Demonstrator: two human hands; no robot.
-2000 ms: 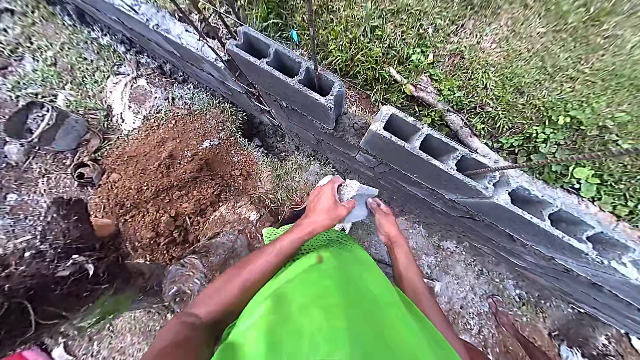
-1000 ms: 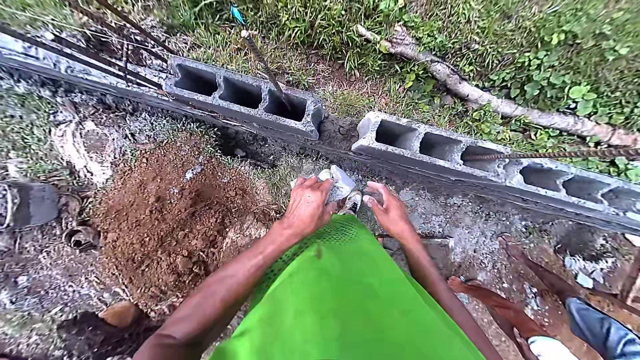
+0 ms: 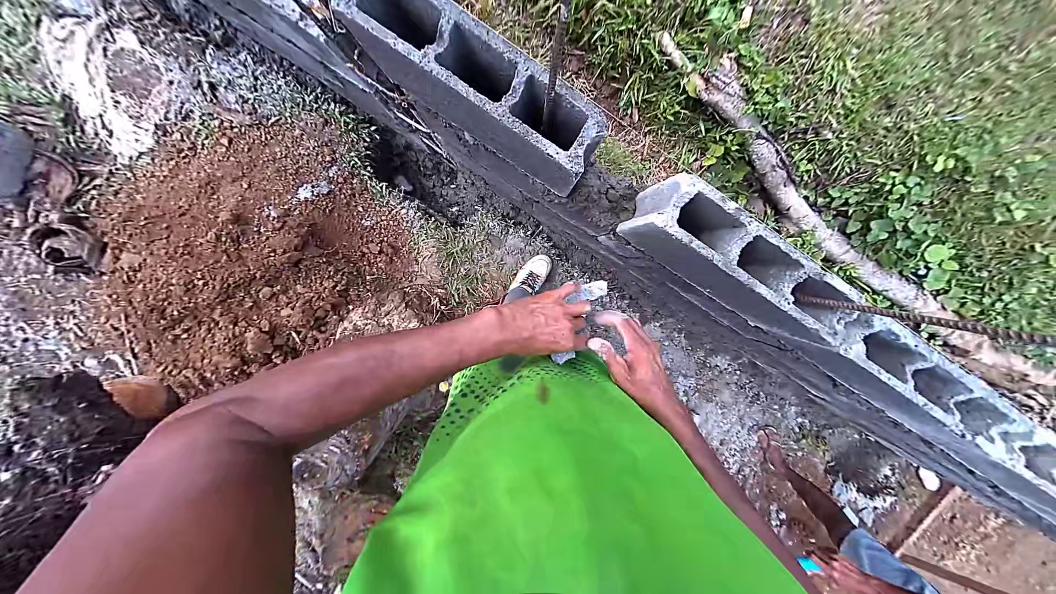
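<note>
My left hand (image 3: pixel 544 322) is closed round a light grey piece (image 3: pixel 588 292), perhaps broken concrete block, in front of my green shirt. Parts of the piece show above and below the fingers. Close on its right is my right hand (image 3: pixel 631 355), fingers curled and apart, with pale dust on the fingertips and nothing seen in its grasp. Beyond the hands, a hollow concrete block (image 3: pixel 495 82) stands on the low wall at upper left. Another hollow concrete block (image 3: pixel 734 247) sits to the right, a gap between them.
A steel rebar (image 3: pixel 916 318) slants over the right blocks, and another rebar (image 3: pixel 557 66) rises from the left block. A brown soil heap (image 3: pixel 256 247) lies at left. A branch (image 3: pixel 784 190) lies in the grass. Another person's foot (image 3: pixel 772 450) and hand (image 3: pixel 850 573) show at lower right.
The right hand, close to the grey piece two seconds ago, is now apart from it. The left hand still holds the piece. The view has turned and shifted.
</note>
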